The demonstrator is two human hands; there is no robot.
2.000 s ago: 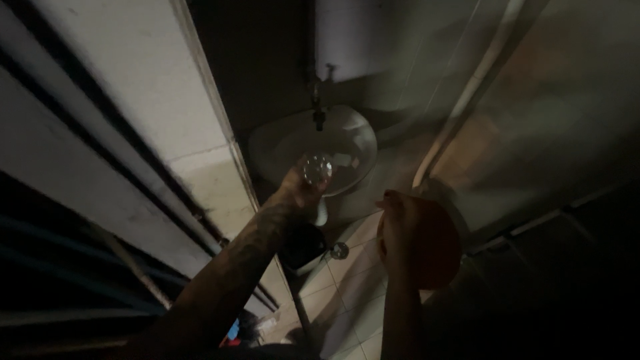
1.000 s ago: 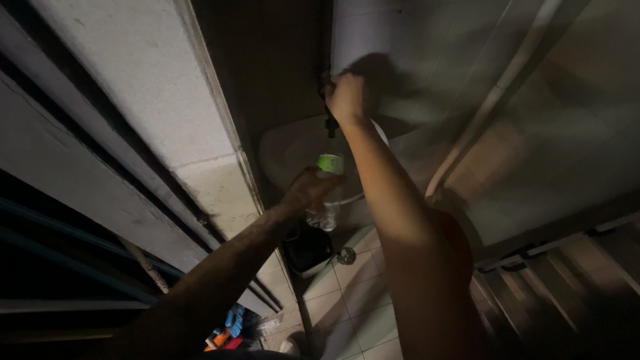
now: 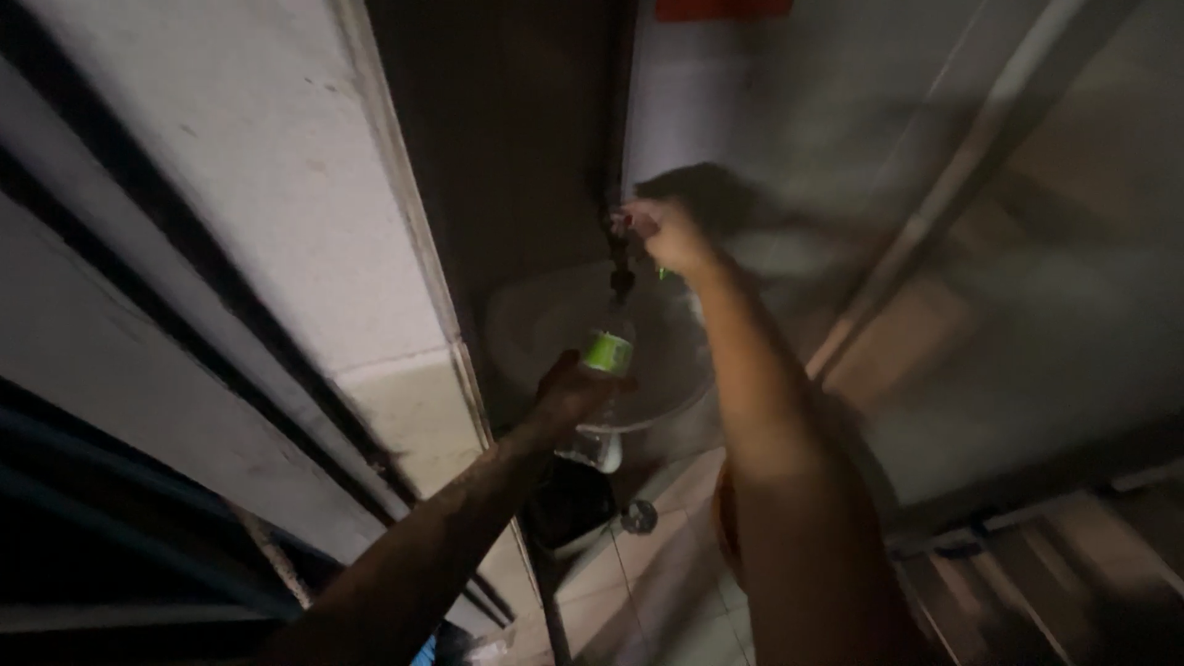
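Observation:
My left hand (image 3: 578,393) is closed around a clear plastic bottle (image 3: 597,444) with a green label (image 3: 609,352). The bottle's mouth is just under the spout of a dark tap (image 3: 622,277), over the washbasin (image 3: 527,319). My right hand (image 3: 671,236) is at the top of the tap, its fingers around the handle area; a small bright green thing (image 3: 663,273) shows just below this hand. Dim light hides the exact grip. Whether water runs cannot be told.
A black bin (image 3: 569,504) stands below the basin, near a round metal floor drain (image 3: 639,517). Behind my right forearm an orange-red object (image 3: 727,518) is partly hidden. A pipe (image 3: 934,199) slants along the right wall, and a pale wall edge (image 3: 407,222) runs close on the left.
My right hand was low beside the orange-red object two seconds ago and is now up at the tap. The bottle in my left hand has come to stand upright under the spout.

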